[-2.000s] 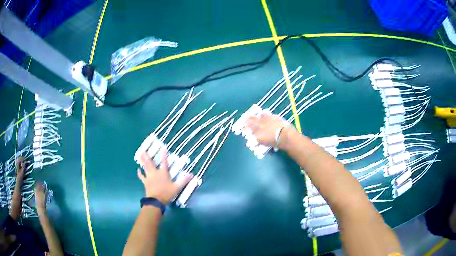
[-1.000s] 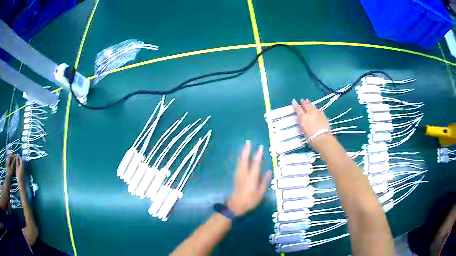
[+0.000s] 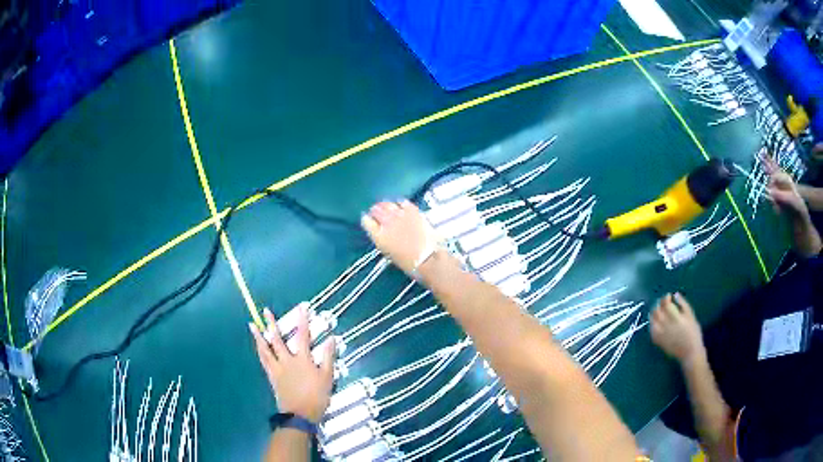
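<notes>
White wired units (image 3: 349, 417) lie in a column in front of me, their thin white leads trailing to the upper right. My left hand (image 3: 302, 374) is palm down with fingers spread, touching the top units of this column. A second column of white units (image 3: 487, 245) lies to the right, partly hidden by my right forearm. My right hand (image 3: 402, 236) is palm down at its upper left, over the black cord (image 3: 311, 213) and lead ends. Its fingers are close together, and whether they grip anything is hidden.
A yellow heat gun (image 3: 663, 213) lies on the right, beside a small unit group (image 3: 679, 248). A blue tote (image 3: 505, 36) stands at the back. A co-worker's hand (image 3: 677, 327) is at lower right, another person's hand (image 3: 783, 191) at far right. A clear bag (image 3: 47, 298) lies left.
The view has swung right, bringing the heat gun and co-workers further in. My left hand is now on the near column's top units. My right hand has left them for the far column's upper end.
</notes>
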